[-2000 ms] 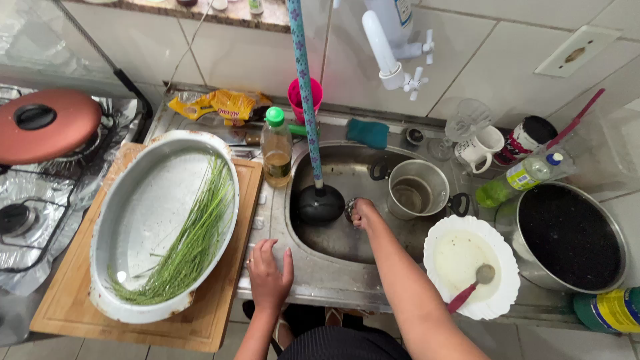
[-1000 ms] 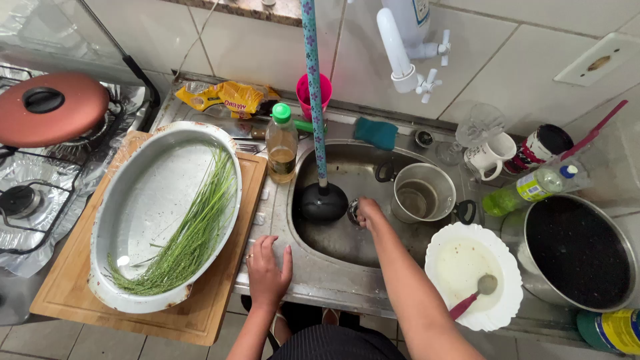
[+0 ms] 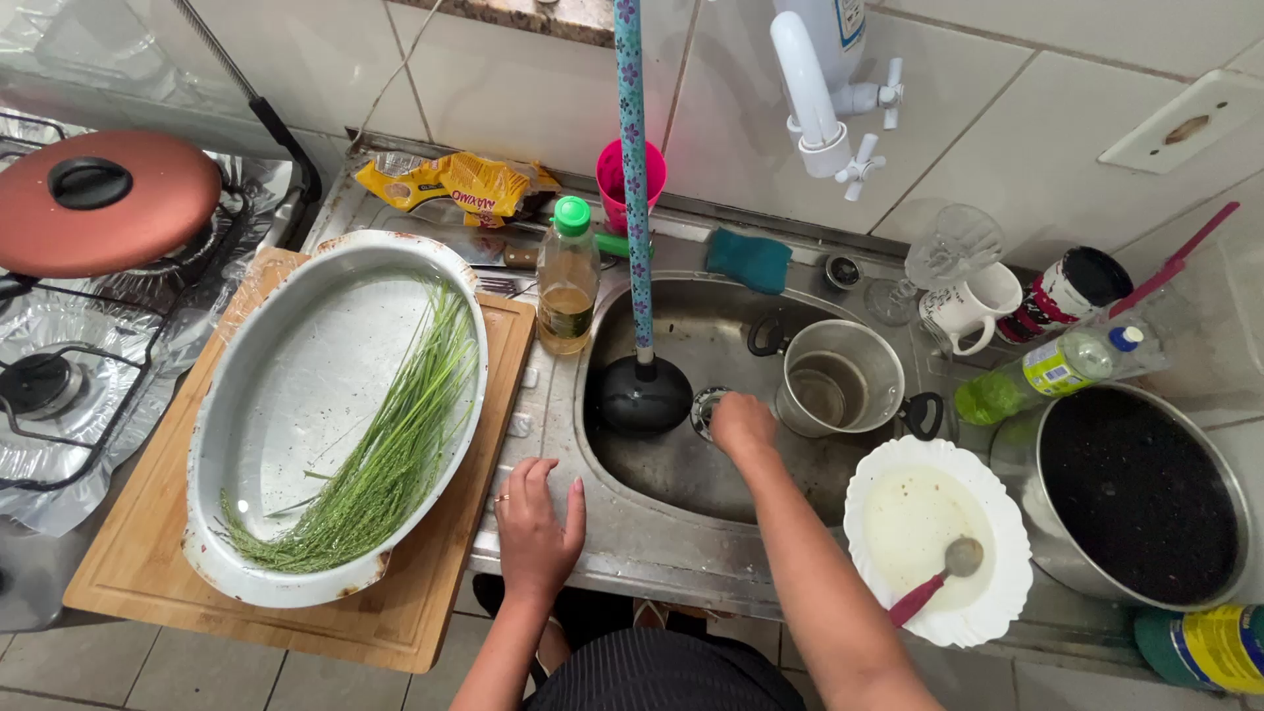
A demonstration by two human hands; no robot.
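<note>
My right hand (image 3: 743, 425) reaches into the stainless steel sink basin (image 3: 681, 474), its fingers curled at the metal drain strainer (image 3: 707, 409); whether they grip it is hidden. My left hand (image 3: 539, 523) rests on the counter's front edge, fingers apart, holding nothing. Between the drain and the basin's left wall stands a plunger with a black rubber cup (image 3: 645, 397) and a flowered blue handle (image 3: 632, 178). An aluminum pot (image 3: 839, 380) with black handles sits at the basin's right. Left of my left hand, an oval enamel basin (image 3: 286, 395) holds long green stalks (image 3: 395, 454).
The oval basin stands on a wooden cutting board (image 3: 434, 612). A bottle with a green cap (image 3: 568, 281) is left of the sink, a blue sponge (image 3: 748, 261) behind it. At right are a white bowl with a spoon (image 3: 874, 494), a large pot of dark liquid (image 3: 1136, 494) and a mug (image 3: 973, 301).
</note>
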